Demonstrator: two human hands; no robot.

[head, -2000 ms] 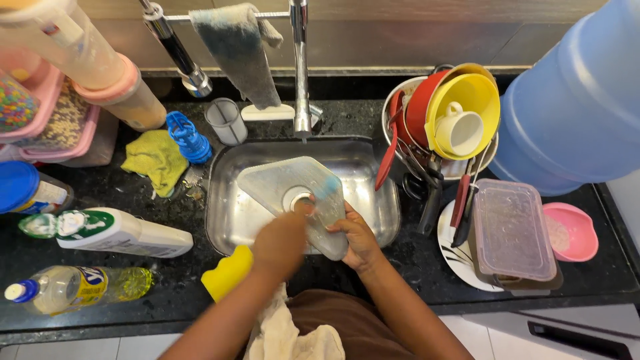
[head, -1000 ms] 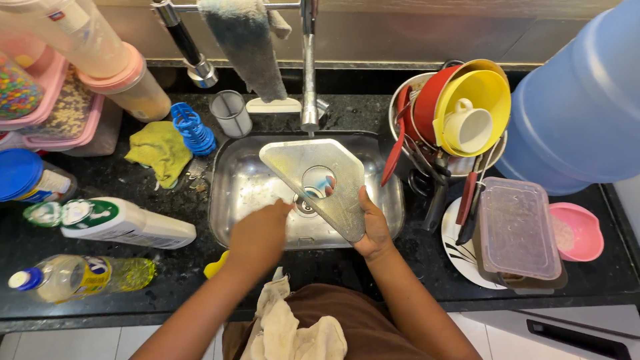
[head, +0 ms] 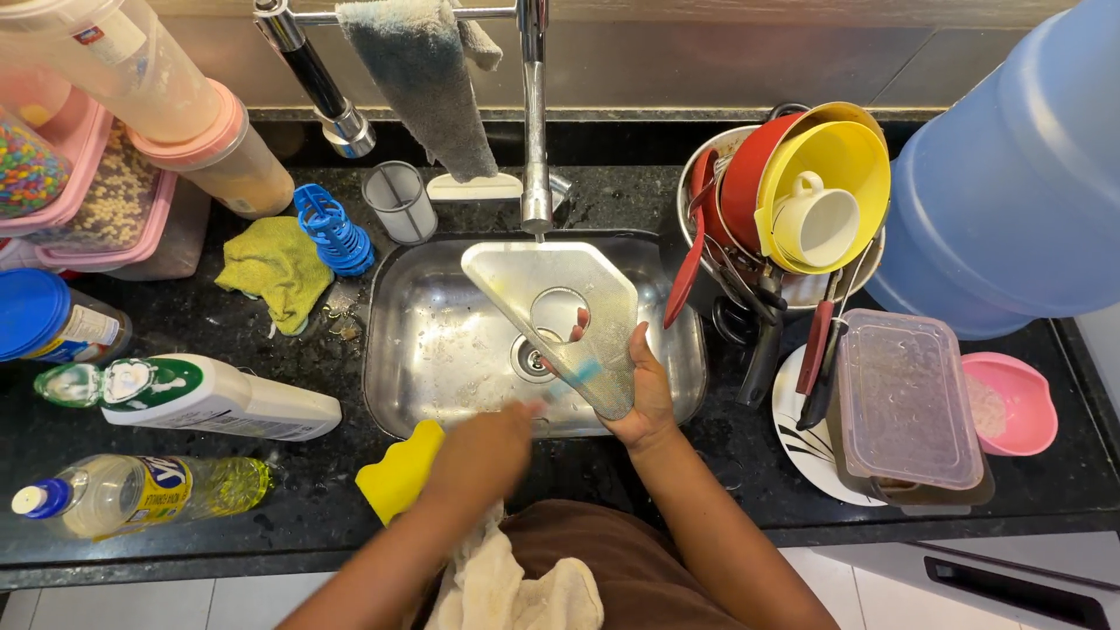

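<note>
My right hand [head: 649, 389] supports a flat metal mesh filter plate [head: 599, 302] from below, thumb at its right edge and fingertips showing through its round hole. The plate is over the steel sink [head: 411, 385], under the faucet [head: 536, 206]. My left hand [head: 486, 451], blurred, grips a small brush [head: 582, 371] whose bluish head lies over the plate's lower part. Left of the sink stand a blue plastic filter piece [head: 332, 232] and a mesh filter cylinder [head: 400, 203]. A yellow sponge cloth [head: 394, 468] lies near my left hand.
A green cloth [head: 280, 271], a white bottle [head: 227, 398] and a clear bottle of yellow liquid [head: 149, 494] lie at left. Food containers stand behind them. At right are a colander of dishes [head: 696, 188], a lidded container [head: 910, 394], a pink bowl [head: 1019, 407] and a blue water jug [head: 1006, 184].
The filter plate has changed its angle in my right hand since two seconds ago. From one second ago, my left hand has moved right, bringing the brush over the plate's lower part.
</note>
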